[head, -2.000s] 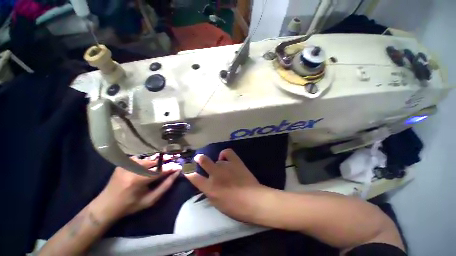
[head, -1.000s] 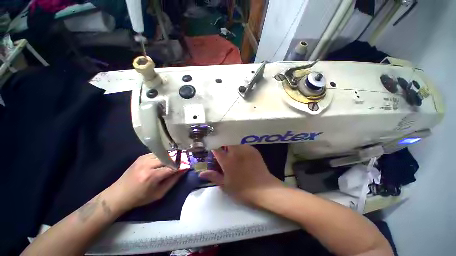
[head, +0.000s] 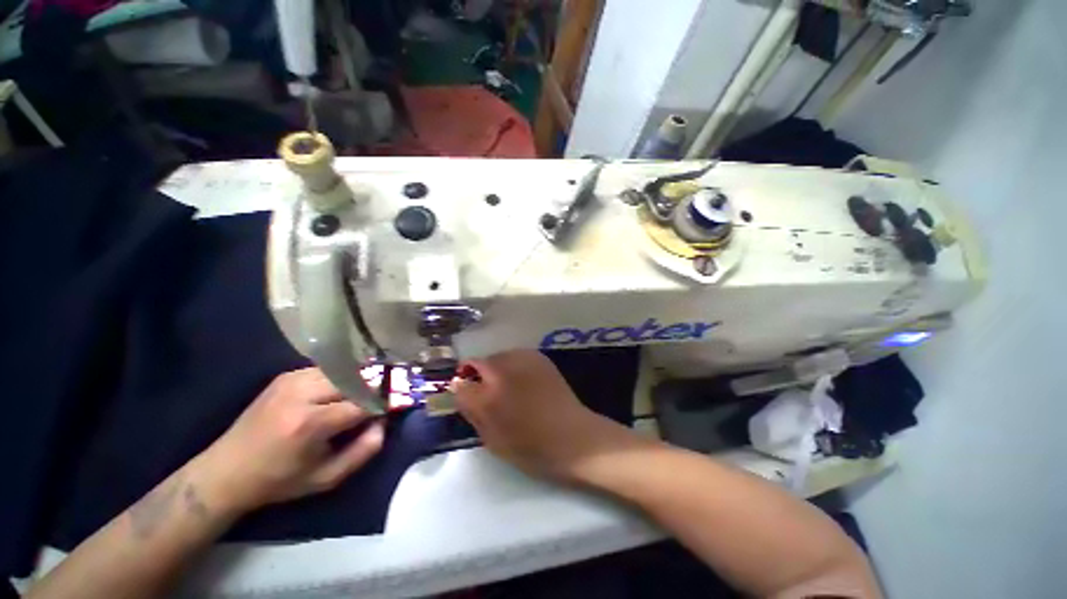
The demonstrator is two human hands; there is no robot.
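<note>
Dark fabric (head: 334, 509) lies on the white table under the head of the cream sewing machine (head: 515, 263). My left hand (head: 293, 435) rests on the fabric left of the lit needle area, fingers bent; its fingertips are partly behind the machine's curved cover. My right hand (head: 521, 410) is just right of the needle area, fingers curled, with a small dark and red item at the fingertips that I cannot make out. The needle and presser foot are lost in glare. Whether either hand grips the fabric is unclear.
The white table edge (head: 468, 550) runs along the front. A large dark garment heap (head: 82, 304) lies at the left. A white cloth scrap (head: 796, 418) and dark scraps (head: 880, 398) lie at the right end. A thread cone (head: 665, 138) stands behind the machine.
The view has shifted, so the machine sits slightly further left. My right hand's fingers have curled in more beside the needle area. My left hand remains on the fabric at the left.
</note>
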